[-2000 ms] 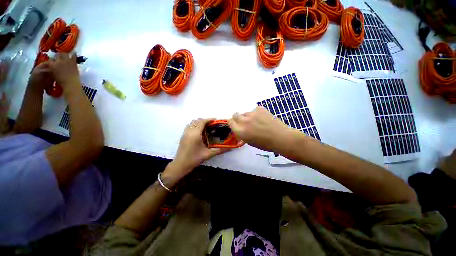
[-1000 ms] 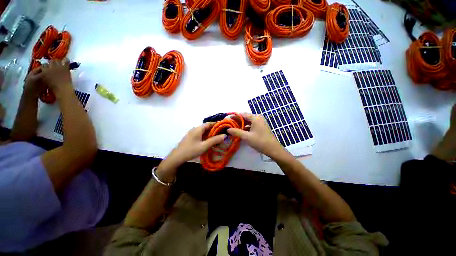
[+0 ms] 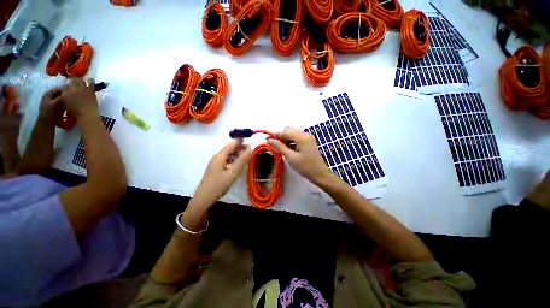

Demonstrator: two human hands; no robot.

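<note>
An orange coiled cord bundle with black parts inside and a thin pale tie across it stands out in front of me near the table's front edge. A black plug on a short orange-red lead points left above the coil. My right hand pinches the lead near the top right of the coil. My left hand is at the coil's upper left, its fingertips just below the plug; whether it grips anything is unclear. A sheet of black labels lies by my right hand.
Two coils lie at left of centre, many more at the far side, others at right. More label sheets lie right. A yellow-green strip lies near a neighbour's hands at left.
The coil has turned from tilted to nearly upright in view. The plug now extends left above it on its lead. My left hand has moved off the coil's middle, and my right hand has moved to the lead.
</note>
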